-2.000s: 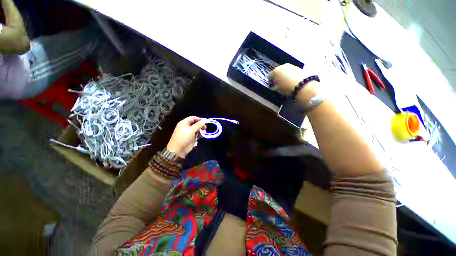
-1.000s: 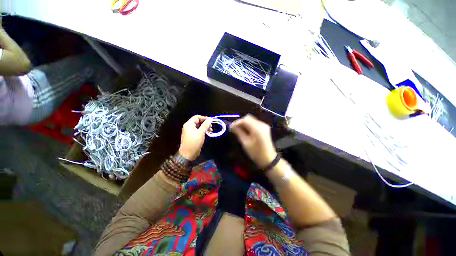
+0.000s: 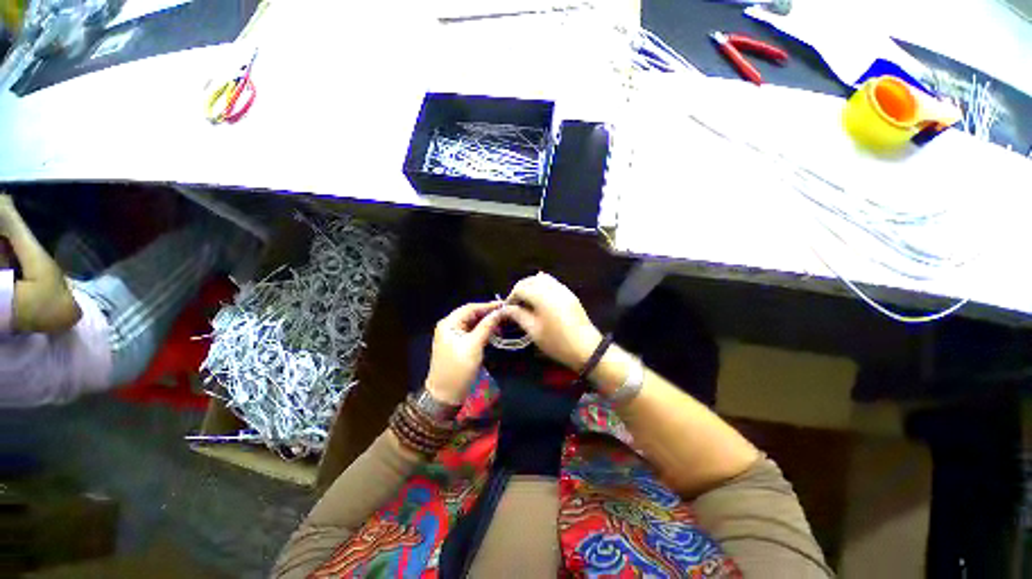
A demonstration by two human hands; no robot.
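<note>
My left hand (image 3: 458, 353) and my right hand (image 3: 551, 321) meet over my lap, both on a small white cable coil (image 3: 512, 338). Only the lower part of the ring shows below the fingers. My fingertips touch at the top of the coil; whether a tie is between them cannot be told. The black tie box (image 3: 481, 152) with short white strips stands on the bench edge ahead, and a black smartphone (image 3: 577, 175) lies against its right side.
A carton of finished coils (image 3: 283, 360) is low at left, beside a seated person (image 3: 57, 317). On the bench are scissors (image 3: 233, 97), red-handled pliers (image 3: 749, 54), a yellow tape roll (image 3: 886, 114) and loose cables (image 3: 871, 223), one hanging over the edge.
My right hand has come from the tie box to the coil and now meets my left hand. The view has turned, showing more of the bench's left side.
</note>
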